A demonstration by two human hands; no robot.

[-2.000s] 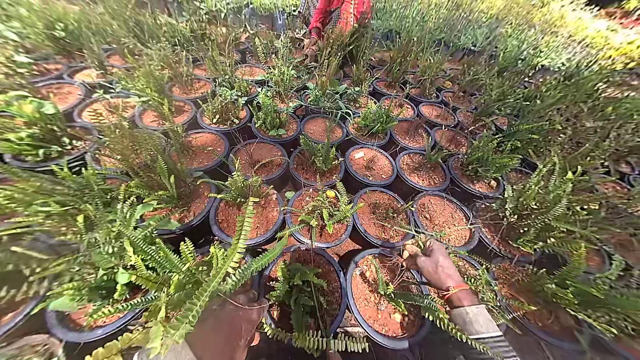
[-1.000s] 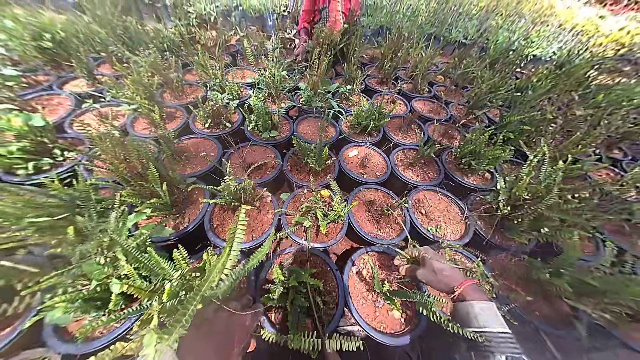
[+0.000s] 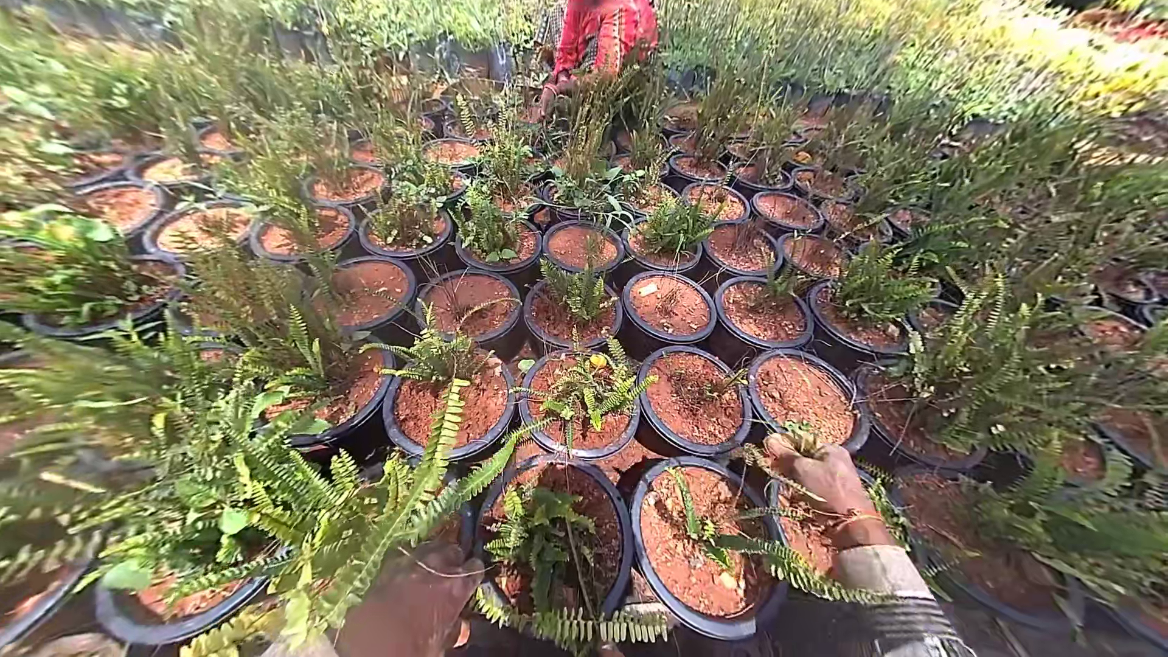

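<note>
My right hand (image 3: 826,479), with a red and yellow thread at the wrist, is closed on a small tuft of plant stems (image 3: 803,440). It is over the right rim of a black plastic pot (image 3: 707,547), which holds reddish soil and a few fern fronds. My left hand (image 3: 411,598) is blurred at the lower left, partly behind long fern fronds (image 3: 365,557); whether it grips anything is unclear. Between the hands stands another black pot (image 3: 625,520) with a small leafy fern (image 3: 543,538) in dark red soil.
Rows of black pots with red soil and ferns, such as one pot with a small fern (image 3: 579,452), stand close together ahead. A person in red clothing (image 3: 607,41) crouches at the far end, one hand low among the plants. Dense foliage (image 3: 1004,365) crowds the right side.
My right hand has moved a little away from the middle of the near pot towards its right rim, still closed on stems. The left hand stays low among the fronds.
</note>
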